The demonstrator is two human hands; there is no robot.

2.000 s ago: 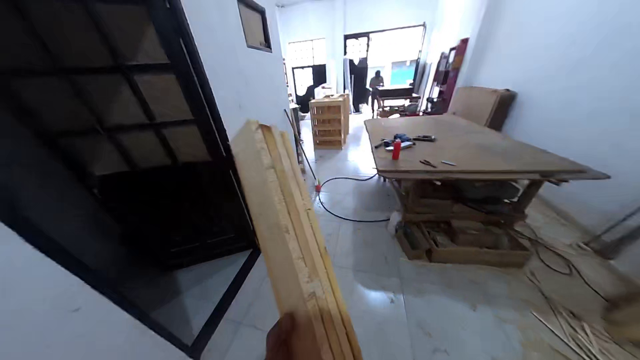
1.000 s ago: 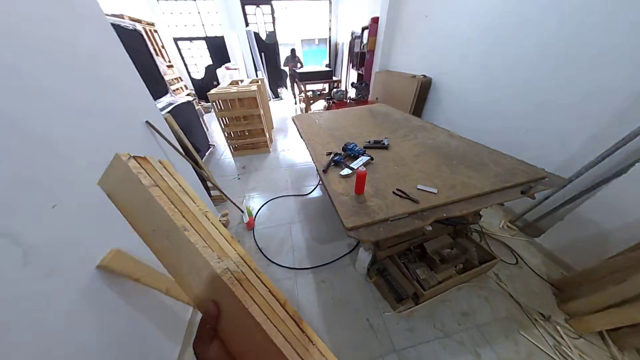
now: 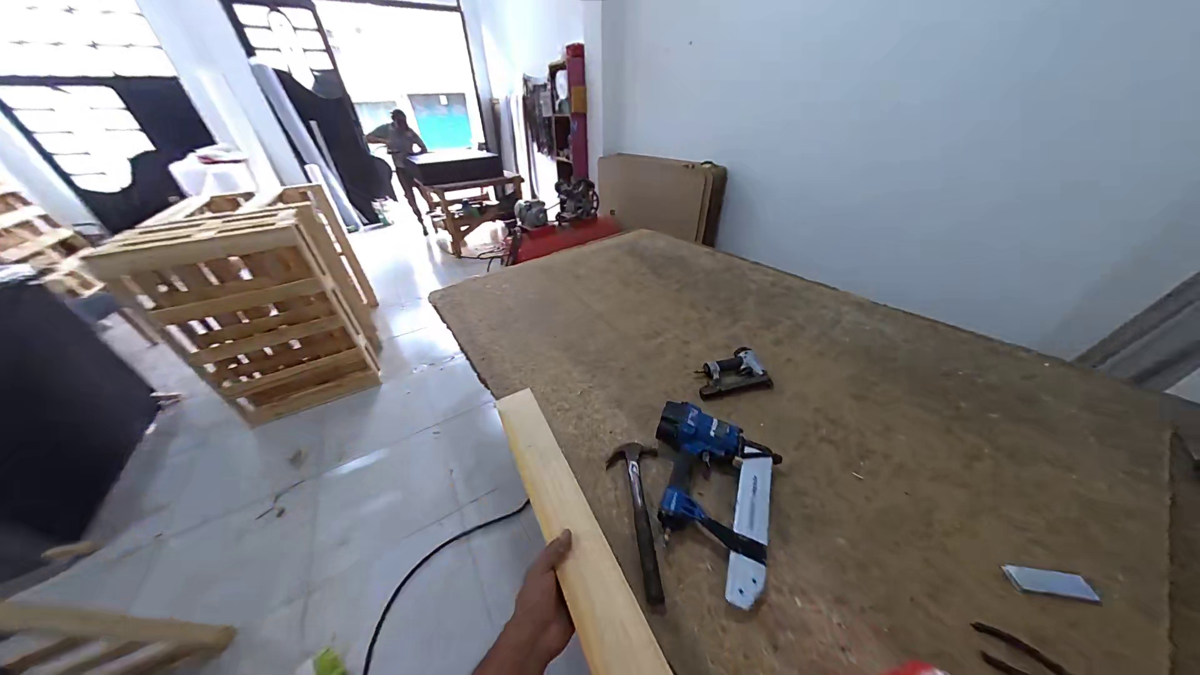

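My left hand [image 3: 544, 600] grips the left edge of a pale wooden board [image 3: 572, 525] at the near left edge of the workbench top [image 3: 900, 412]. The board's far end reaches over the bench edge. Right of it lies a claw hammer [image 3: 643, 525], head away from me. Beside the hammer rests a blue pneumatic nail gun [image 3: 698, 478] with a grey magazine. A smaller black and silver staple gun [image 3: 736, 372] lies farther back. At the lower right are a strip of staples or nails [image 3: 1050, 582] and dark plier handles [image 3: 1017, 649]. My right hand is out of view.
Slatted wooden crates [image 3: 262, 309] stand on the tiled floor at left, with a black hose [image 3: 422, 567] nearer. Beyond the bench are a red air compressor [image 3: 562, 239] and leaning brown panels [image 3: 656, 197]. A person [image 3: 403, 155] stands at a far table.
The view has swung right and come closer to the bench. The boards in hand, earlier over the floor, have moved to the bench's left edge.
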